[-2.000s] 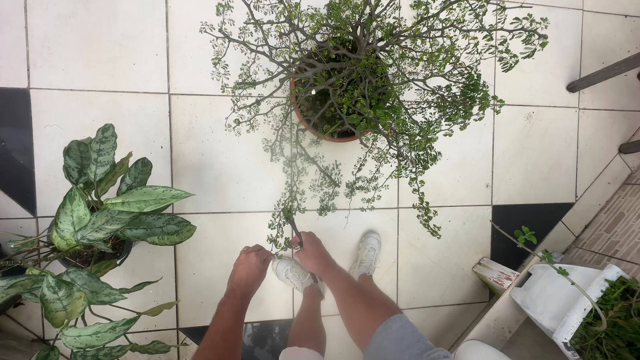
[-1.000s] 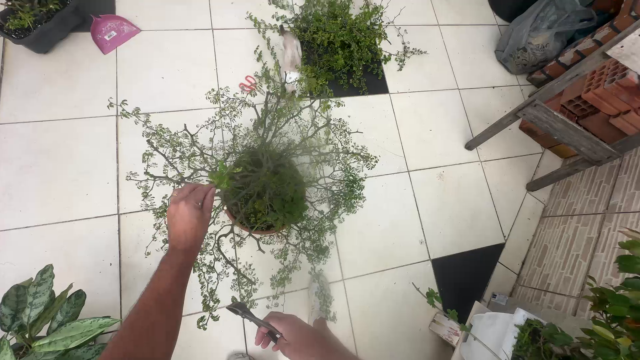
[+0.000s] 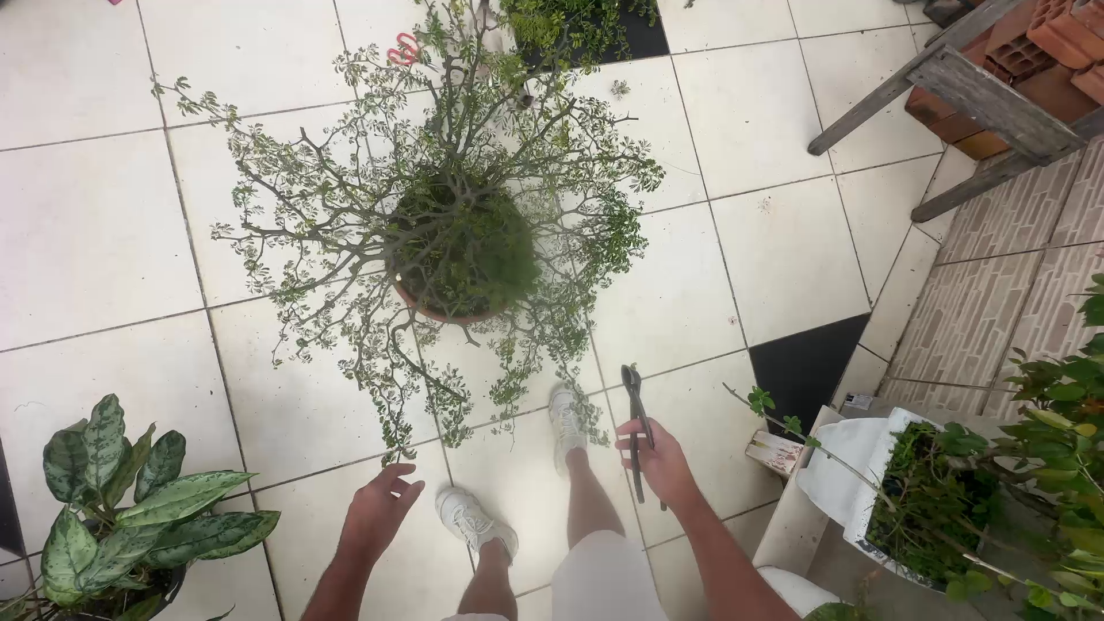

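Observation:
A small-leaved shrub with many thin, crooked branches (image 3: 345, 216) grows in a round terracotta pot (image 3: 457, 317) on the tiled floor. My left hand (image 3: 379, 509) is just below the lowest leafy twig at its front, fingers apart and curved; whether a fingertip touches the twig I cannot tell. In my right hand (image 3: 657, 461) are dark metal branch cutters (image 3: 636, 405), held by the handles with the head pointing away from me, to the right of the shrub. The cutters' jaws touch no branch.
Red-handled scissors (image 3: 404, 49) lie beyond the shrub, near another leafy plant (image 3: 565, 26). A broad-leaved potted plant (image 3: 129, 517) stands at the lower left. At right are a white planter (image 3: 897, 423), a wooden stand (image 3: 975, 95) and hollow clay bricks (image 3: 1065, 34).
My left hand has come away from the shrub's left branches, back toward me. My right hand still holds the cutters, which now point more straight ahead.

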